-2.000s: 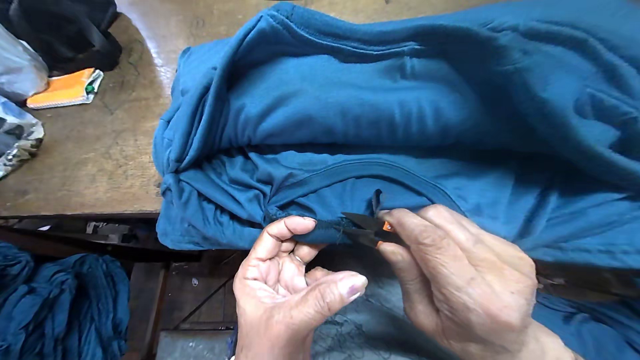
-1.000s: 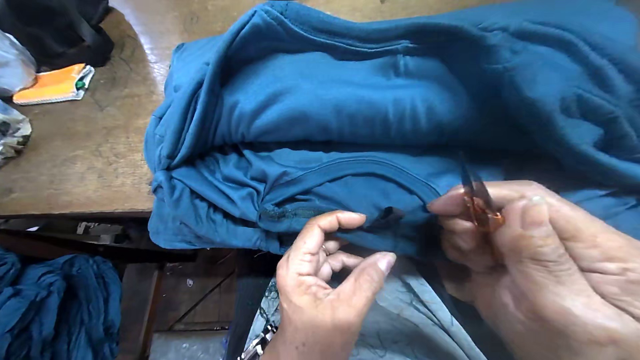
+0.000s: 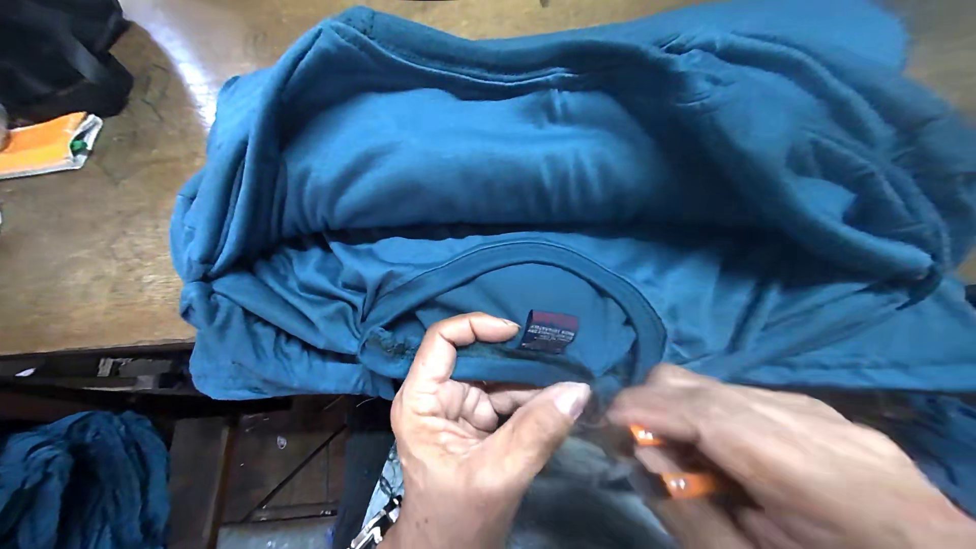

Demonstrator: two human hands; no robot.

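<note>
A blue knit garment [image 3: 473,160] lies in folds over the table edge, its round neckband [image 3: 534,252] facing me. A dark label [image 3: 550,331] bearing writing is on the inside of the neck. My left hand [image 3: 480,427] holds the lower part of the neckband between thumb and fingers. My right hand [image 3: 762,442], blurred, is at the right end of the neckband, shut on a small cutting tool with orange handles [image 3: 686,483]. The tool's blades are blurred and partly hidden, so I cannot tell whether they touch the cloth.
The wooden table [image 3: 99,252] carries a black cloth item [image 3: 61,61] and an orange packet [image 3: 46,149] at the upper left. More blue cloth [image 3: 84,480] is heaped below the table edge at the lower left. A metal-banded watch or bracelet [image 3: 377,526] is on my left wrist.
The label inside the neck now shows. My right hand, which held the cutting tool raised off the cloth one second ago, has come back down to the neckband.
</note>
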